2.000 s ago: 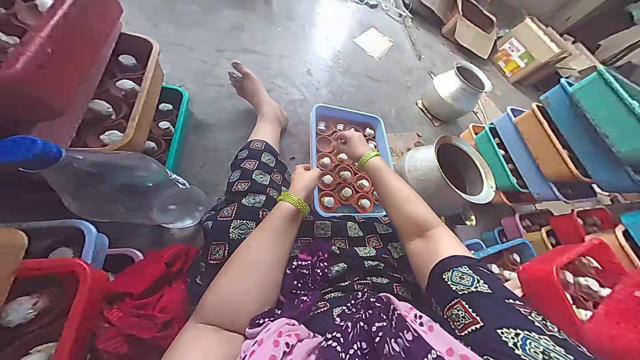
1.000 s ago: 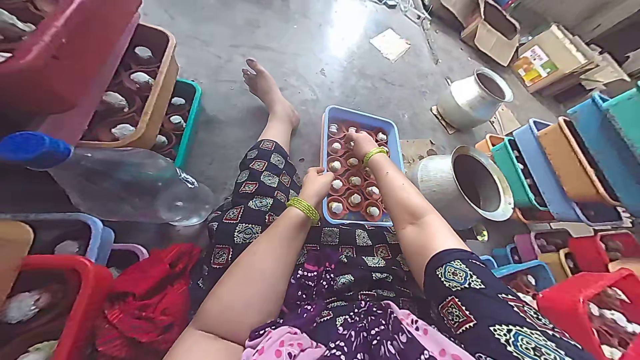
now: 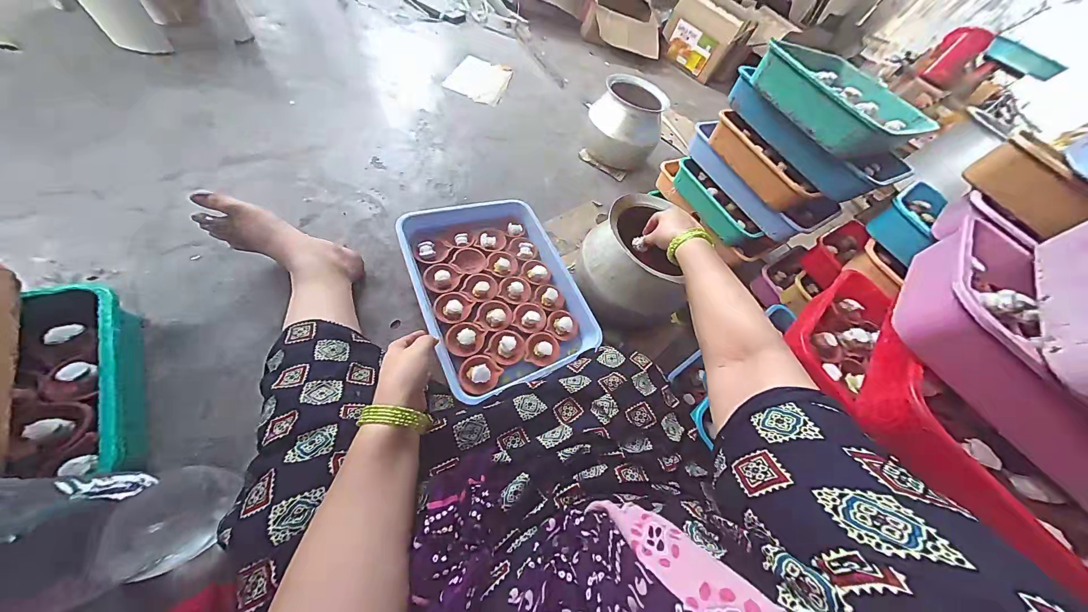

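A light-blue plastic tray (image 3: 586,333) rests by my lap, filled with small round clay cups (image 3: 467,338), most with a white tuft-like piece in the middle. One cup near the tray's upper left (image 3: 469,260) shows no white piece. My left hand (image 3: 408,367) grips the tray's left edge near its lower corner. At the mouth of the nearer metal pot (image 3: 625,285), my right hand (image 3: 667,234) pinches a small white piece (image 3: 639,244) between its fingertips. The pot's contents look dark and cannot be made out.
A second metal pot (image 3: 625,127) stands farther off. Stacked colored tubs (image 3: 841,98) with white-topped contents rise at the right, beside red (image 3: 875,399) and pink tubs (image 3: 960,340). At the left are a green tub (image 3: 123,382) and a clear plastic bottle (image 3: 161,527). Cardboard boxes (image 3: 705,38) lie at the back.
My right hand has moved from over the cups in the tray to the nearer pot's mouth, on the right. My left hand stays at the tray's edge. The view has turned right.
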